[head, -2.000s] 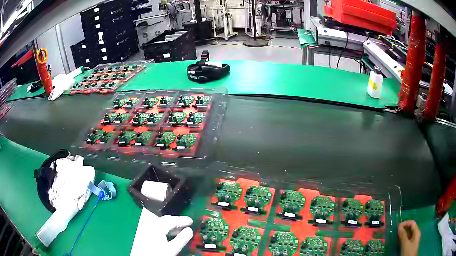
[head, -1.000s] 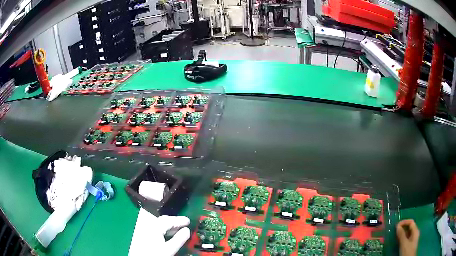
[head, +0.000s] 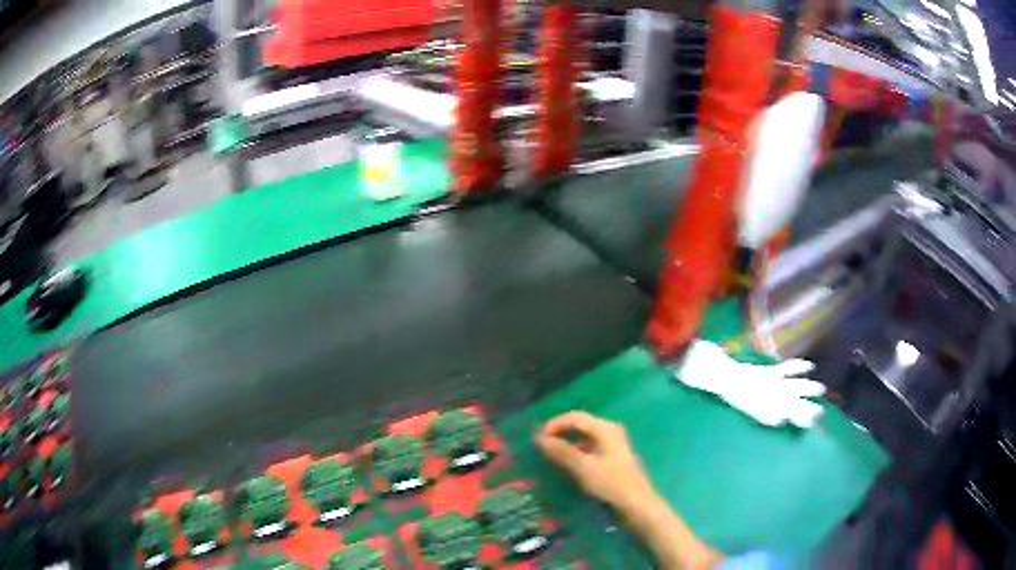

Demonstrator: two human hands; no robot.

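A blister tray (head: 299, 543) with red-orange pockets lies along the bottom, cut off by the frame. Its green circuit boards (head: 457, 436) sit in paired rows, several with a white label. My right hand (head: 588, 451) is bare and just right of the tray's right edge, over the green mat. Its thumb and fingers curl towards each other; blur hides whether they pinch the tray's clear rim. My left hand is out of the picture.
A dark conveyor belt (head: 301, 334) crosses behind the tray. Another filled tray (head: 31, 473) is cut off at left. A white glove (head: 752, 384) lies flat on the right mat (head: 713, 468). Red-wrapped posts (head: 713, 167), a white oval panel (head: 782, 167) and a bottle (head: 381, 173) stand beyond.
The view has swung right and blurred. My left hand, the black box and the blue cord have left the picture. The posts, panel and white glove show more fully at right.
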